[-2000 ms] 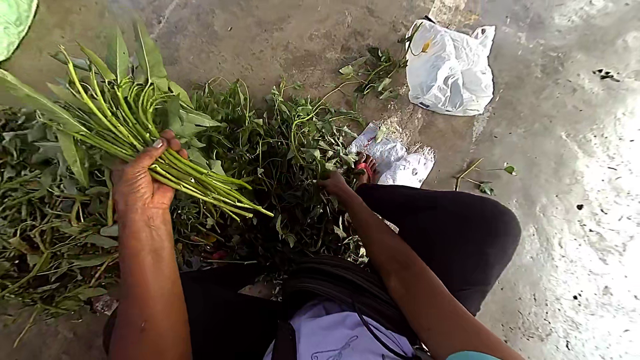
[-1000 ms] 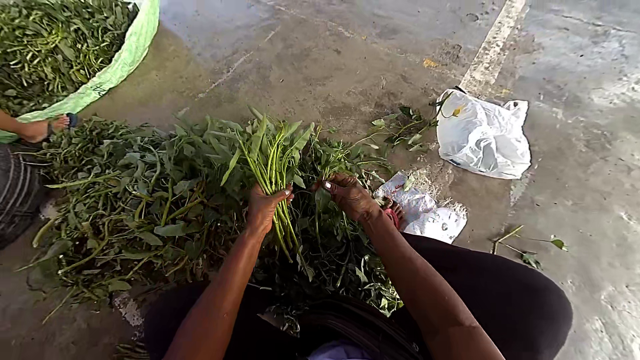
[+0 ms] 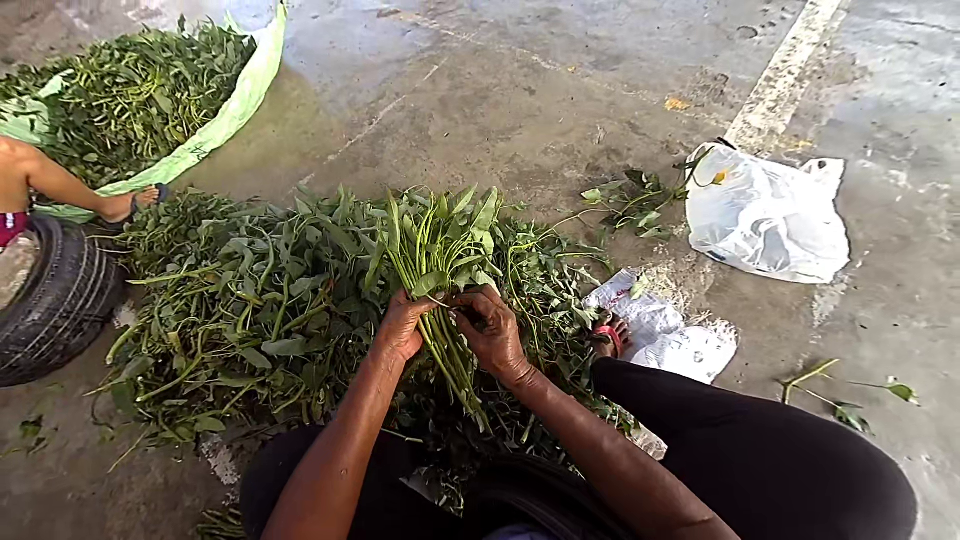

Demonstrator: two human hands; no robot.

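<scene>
A bunch of leafy green stems [image 3: 431, 247] stands nearly upright, leaves away from me, held by my left hand [image 3: 403, 324] around its middle. My right hand [image 3: 487, 322] is at the bunch's right side, its thumb and fingers pinched together near the stems beside my left fingertips. Whether a thin stem is between those fingers cannot be told. Below and around both hands spreads a large heap of similar leafy greens [image 3: 285, 300] on the concrete floor.
A white plastic bag [image 3: 765, 217] and a crumpled white sack [image 3: 667, 337] lie to the right, near my sandalled foot [image 3: 611, 336]. At left are a tyre [image 3: 60, 300], another person's leg [image 3: 64, 180] and a green sack [image 3: 225, 124] of greens. Loose sprigs [image 3: 810, 386] lie at right.
Two seconds ago my left hand held the bunch out to the left, tilted, while my right hand was in the heap. Now both hands are together at the upright bunch. The view has shifted.
</scene>
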